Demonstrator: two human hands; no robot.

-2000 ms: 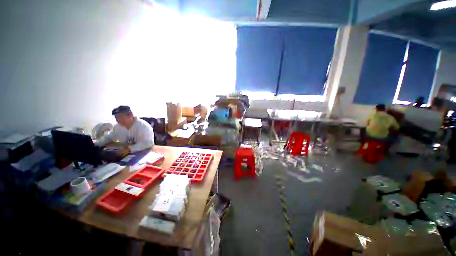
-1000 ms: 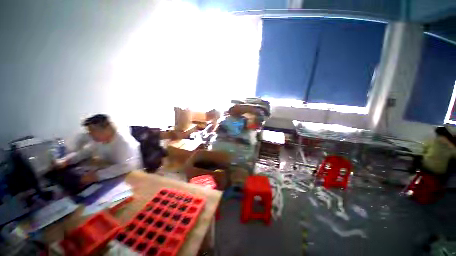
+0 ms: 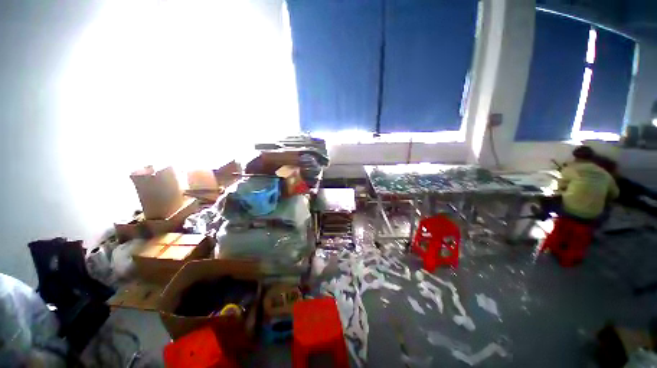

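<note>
Neither of my hands is in the picture. Nearest in front of me, a red stool (image 3: 317, 332) stands at the bottom centre, cut off by the lower edge. Another red object (image 3: 200, 348), probably a stool, stands left of it. Behind them is an open brown carton (image 3: 173, 300) with dark contents and a small yellow round thing inside. Left of the carton is a black chair or bag (image 3: 63, 277); I cannot tell which.
White strips (image 3: 443, 298) litter the grey floor. A wrapped stack (image 3: 263, 241) carries a blue basket (image 3: 258, 198). Cartons (image 3: 157, 192) pile up at left. A long table (image 3: 432, 178) stands under the blinds, with a red stool (image 3: 436, 243) before it. A seated person (image 3: 587, 190) is at right.
The view has moved forward past the desk with the red trays, which is out of the picture. The stools, open carton and wrapped stack look nearer. The person in white shows only at the left edge.
</note>
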